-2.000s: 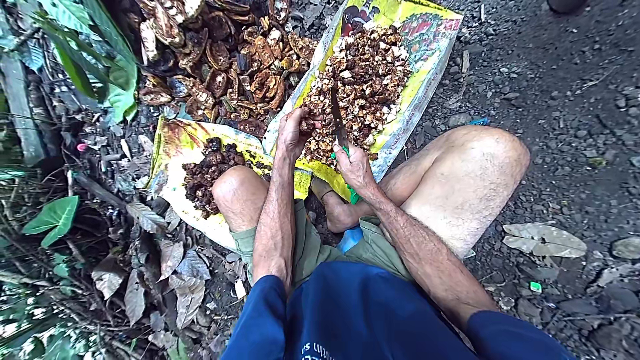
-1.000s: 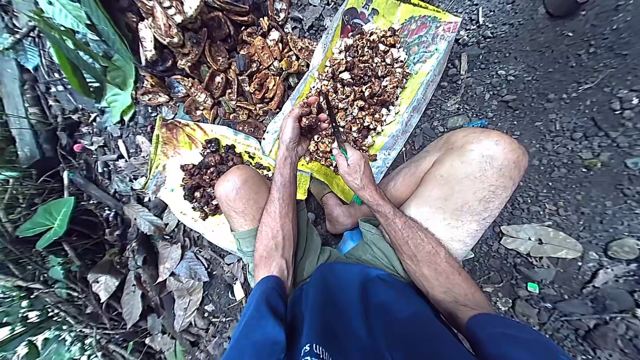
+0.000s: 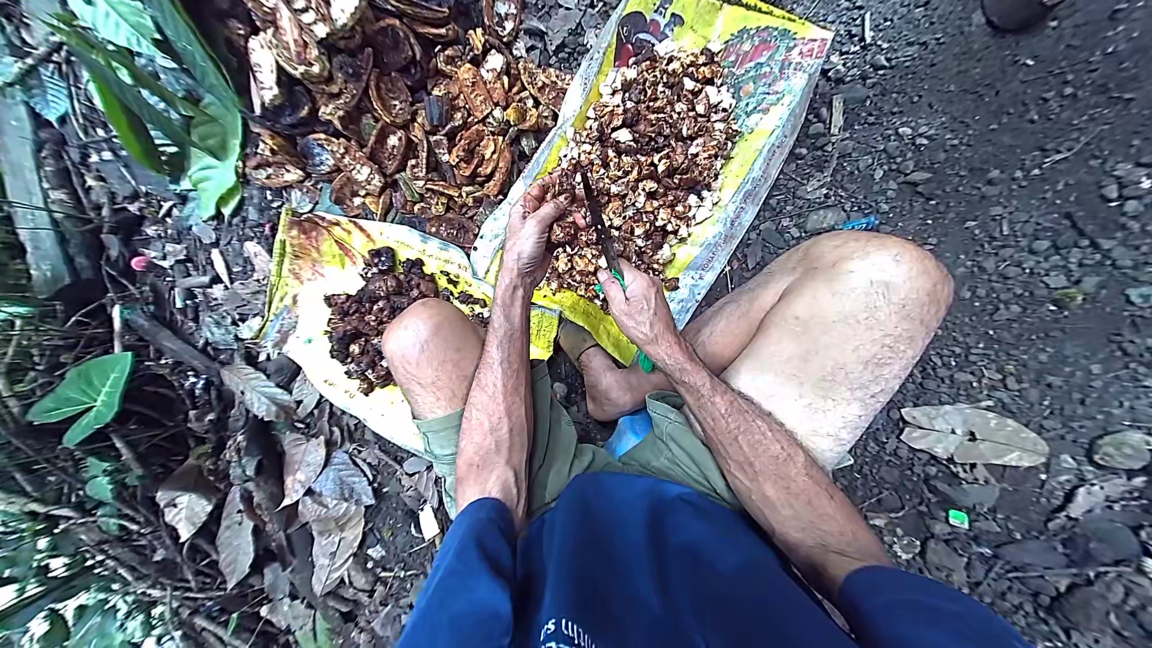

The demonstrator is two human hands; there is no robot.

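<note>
My right hand (image 3: pixel 637 301) is closed around the green handle of a knife (image 3: pixel 598 220), whose dark blade points up and away over a heap of wet cacao beans (image 3: pixel 661 144). Just left of the blade is my left hand (image 3: pixel 533 229), its fingers curled near small brown matter; whether it holds a piece cannot be told. The beans lie on a yellow and white printed sack (image 3: pixel 774 117). A darker clump of beans (image 3: pixel 373 315) rests on a second sack (image 3: pixel 301 247), beside my left knee.
Opened cacao pod husks (image 3: pixel 391 99) are piled beyond the sacks at the upper left. Green leaves (image 3: pixel 211 144) and dry leaves (image 3: pixel 337 531) lie at the left. Dark gravelly ground (image 3: pixel 1017 198) stretches along the right, with a large dry leaf (image 3: pixel 976 435) on it.
Both hands stay over the near left edge of the bean heap, with only small shifts of the fingers and the knife.
</note>
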